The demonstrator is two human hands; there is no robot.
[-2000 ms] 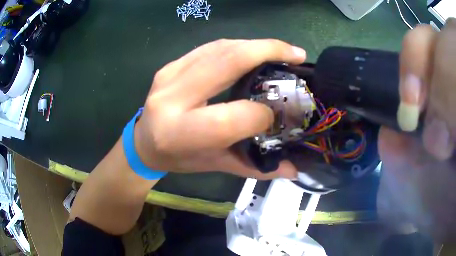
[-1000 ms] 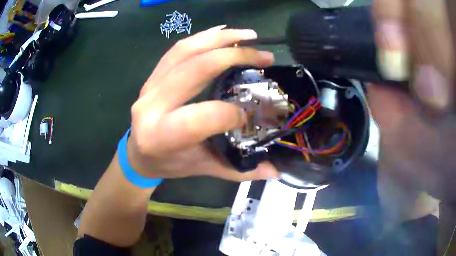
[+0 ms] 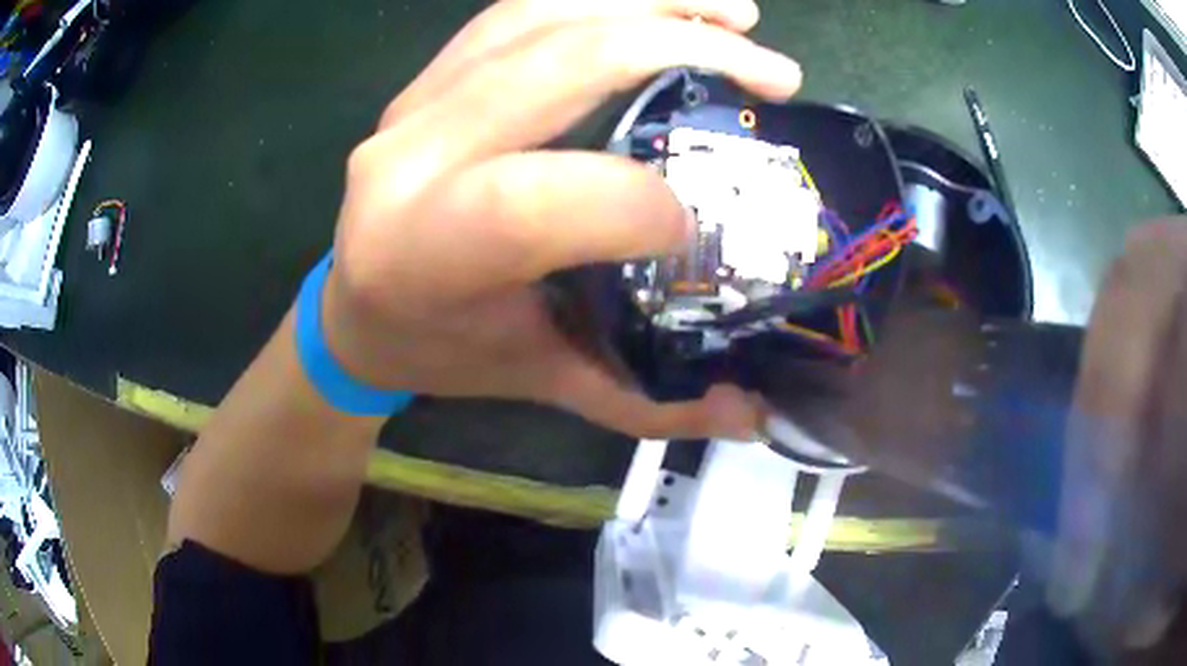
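My left hand (image 3: 482, 247), with a blue wristband, grips the open black camera ball housing (image 3: 605, 338) from the left, its index finger over the inside. The metal chassis (image 3: 749, 202) and the coloured wiring harness (image 3: 866, 254) show in the opening. The white wall bracket (image 3: 729, 559) hangs below the ball, over the bench's near edge. My right hand (image 3: 1132, 442) is blurred at the right and holds the electric screwdriver (image 3: 1002, 416), also blurred, in front of the ball's lower right. Its bit tip cannot be made out.
Yellow tape (image 3: 495, 488) edges the green mat (image 3: 234, 169). A small motor with red leads (image 3: 98, 234) lies left. White and black camera parts (image 3: 46, 169) stand at the far left. A thin dark pen-like tool (image 3: 985, 128) lies at the upper right. A cardboard box (image 3: 117, 481) is below the bench edge.
The screwdriver and my right hand have moved down from above the ball to its lower right. My left hand and the ball have shifted slightly up. The screw pile has left the view.
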